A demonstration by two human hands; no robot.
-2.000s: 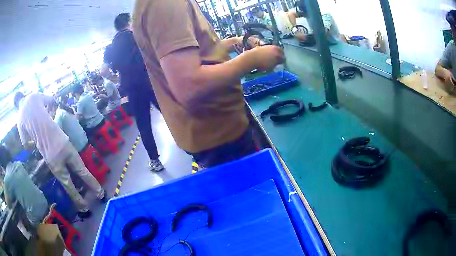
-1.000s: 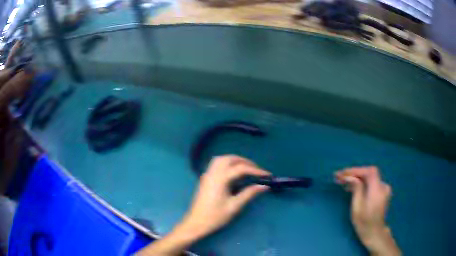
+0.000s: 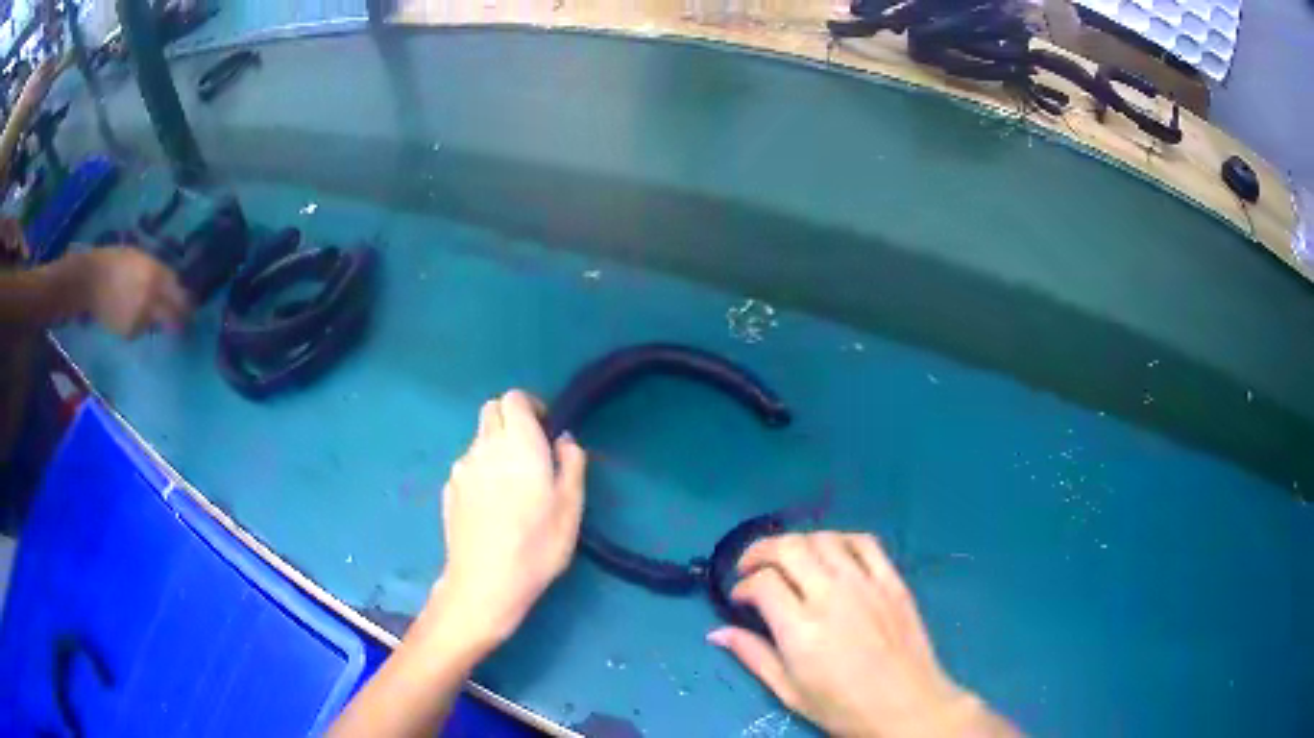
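Note:
A black padded headband [image 3: 667,356] lies as a large arch on the green bench, its free end towards the right. A small black C-shaped yoke [image 3: 725,561] sits at its near end. My left hand [image 3: 510,522] holds the left side of the headband arch, fingers over it. My right hand [image 3: 836,620] has its fingers curled on the yoke, partly hiding it. Whether the yoke is fixed to the headband end I cannot tell.
A pile of headbands [image 3: 296,320] lies at the left, with another person's hand [image 3: 133,293] beside it. A blue tote [image 3: 188,606] stands at the lower left edge. Black parts [image 3: 968,41] lie on the wooden worktop behind the raised green ledge [image 3: 649,144].
My left hand has moved left onto the headband lying on the bench. My right hand has moved left and down onto the yoke. Another person's hand has come to the pile.

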